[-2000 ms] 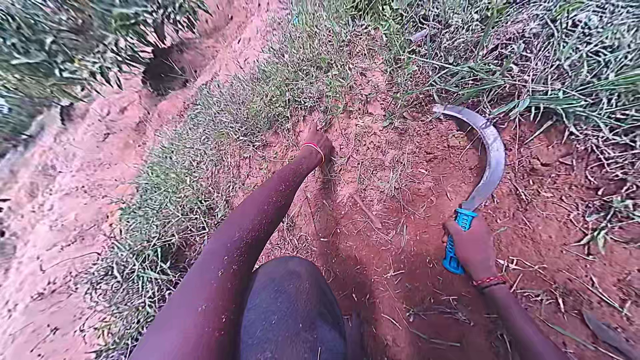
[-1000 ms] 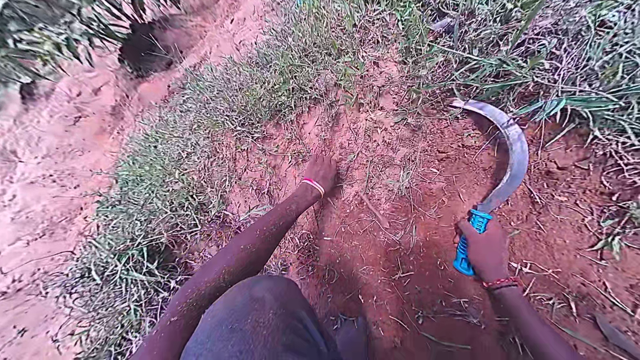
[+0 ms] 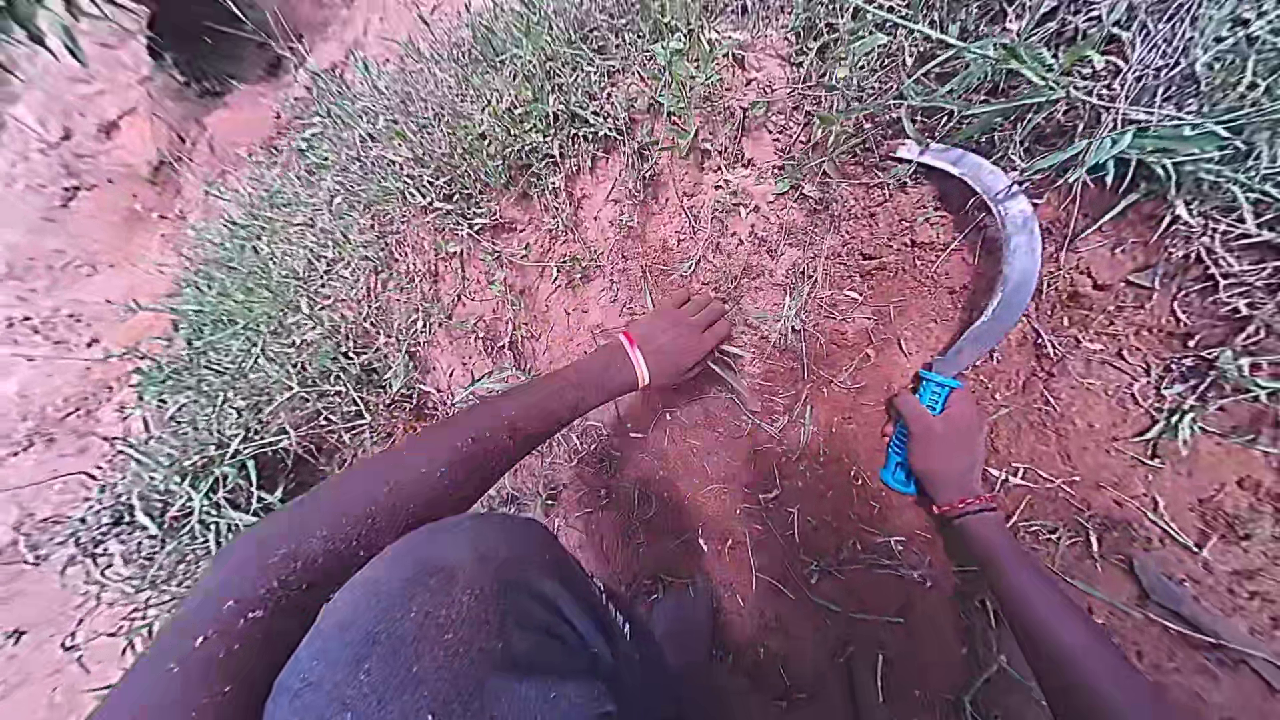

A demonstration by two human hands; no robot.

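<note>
My right hand point(image 3: 945, 445) is closed around the blue handle of a sickle point(image 3: 1018, 245). The curved metal blade points away from me, its tip near the edge of the green grass at the upper right. My left hand point(image 3: 682, 335), with a pale and red band at the wrist, is low over the reddish soil, palm down, beside some loose dry grass stems point(image 3: 738, 380). Its fingertips point right; whether anything is under the palm is hidden.
Low grass point(image 3: 330, 270) grows along the left and top, with a paler dirt slope point(image 3: 80, 330) beyond it. Denser grass point(image 3: 1130, 110) stands at the upper right. My clothed knee point(image 3: 450, 620) is at the bottom. A dark flat piece point(image 3: 1195, 610) lies at the lower right.
My left hand has moved to the right over the soil, nearer the sickle, and its fingers now point right. My right hand has kept its hold on the handle.
</note>
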